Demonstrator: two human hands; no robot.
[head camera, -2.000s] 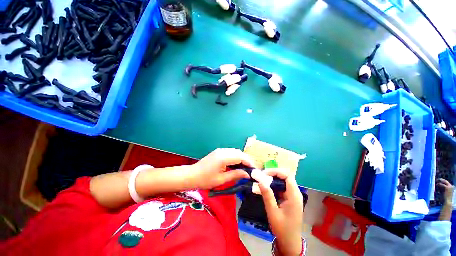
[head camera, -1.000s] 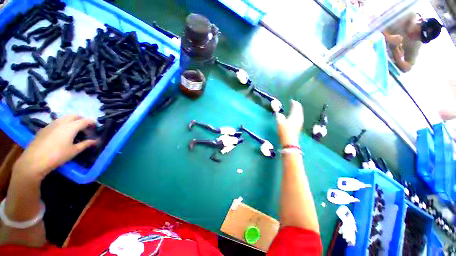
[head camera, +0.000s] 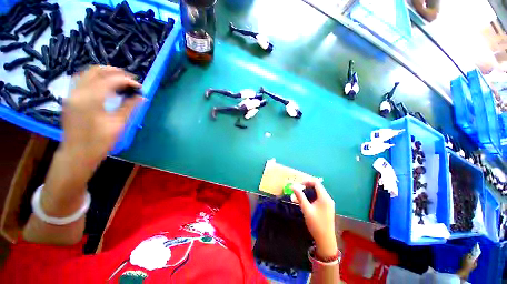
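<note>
My left hand (head camera: 97, 113) is raised over the near edge of the large left bin (head camera: 145, 102). It is blurred and pinches a short-looking dark piece (head camera: 130, 90), likely a black leg piece. My right hand (head camera: 318, 213) is at the cardboard pad (head camera: 275, 176) by the bench edge. Its fingertips hold a small white-and-black figure body (head camera: 309, 192) beside the green glue cap (head camera: 288, 189), which is partly hidden. Black leg pieces (head camera: 105, 41) are heaped in the left bin.
Part-assembled figures (head camera: 244, 102) lie mid-bench, others farther back. A brown bottle (head camera: 199, 41) stands by the left bin. White glue bottles (head camera: 375, 147) lie beside the right-hand bins (head camera: 396, 208). A lap-level bin (head camera: 281, 238) is below the edge. Another person's hand (head camera: 468, 265) is at lower right.
My right hand has come back from the far figures to the pad, now with a figure body. My left hand has lifted from the leg pieces with a dark piece. The view has shifted.
</note>
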